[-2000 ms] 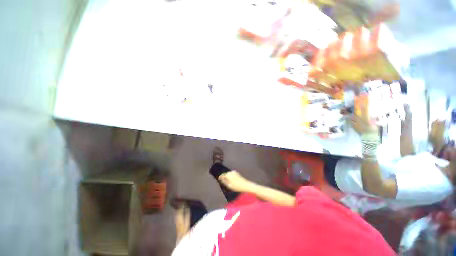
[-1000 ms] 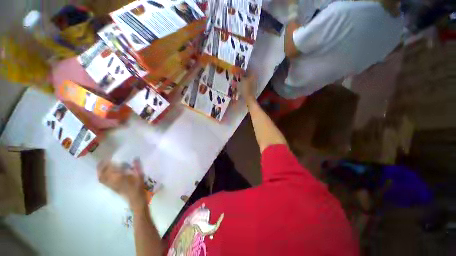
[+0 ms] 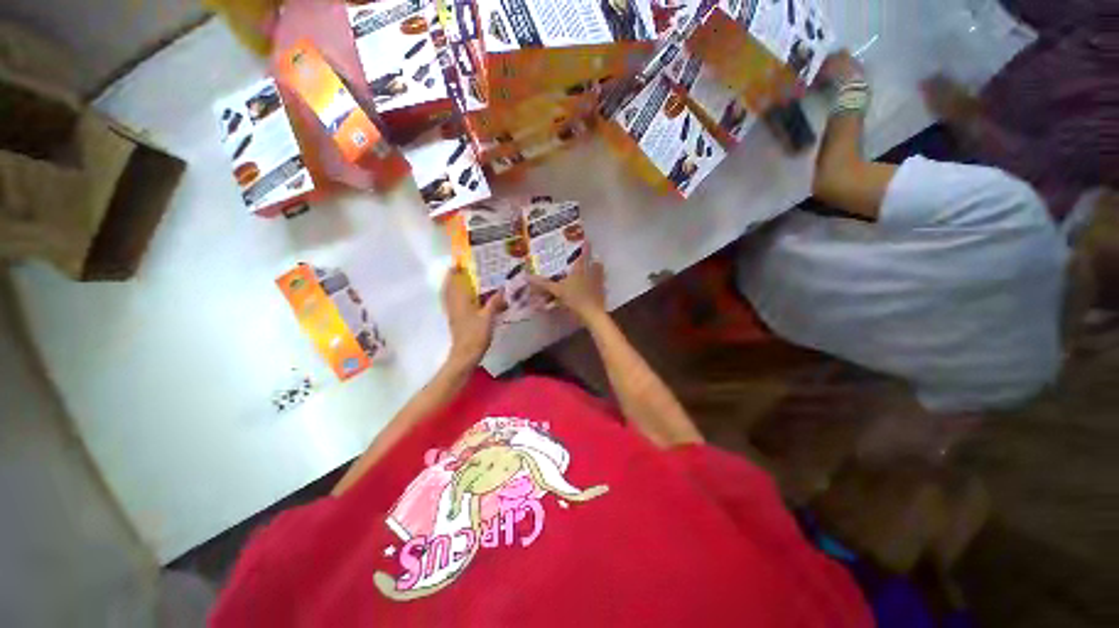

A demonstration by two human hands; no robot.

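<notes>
Two retail boxes (image 3: 497,245) stand side by side near the table's front edge, white picture faces up, with a yellow-orange side at the left. My left hand (image 3: 471,313) holds their left end. My right hand (image 3: 574,288) is at the right box, fingers on its near end. My fingers partly hide the near ends. A single retail box (image 3: 325,321) lies apart to the left, its orange narrow side showing.
A heap of retail boxes (image 3: 565,27) covers the far side of the table (image 3: 196,417). An open brown carton (image 3: 123,202) is at the far left. A coworker in a white shirt (image 3: 914,282) reaches to the heap at the right, near a dark flat object (image 3: 790,125).
My hands, apart before, have come together on the two boxes. My right hand has left the row at the heap's near edge. The view has turned, and the single box now shows at the left.
</notes>
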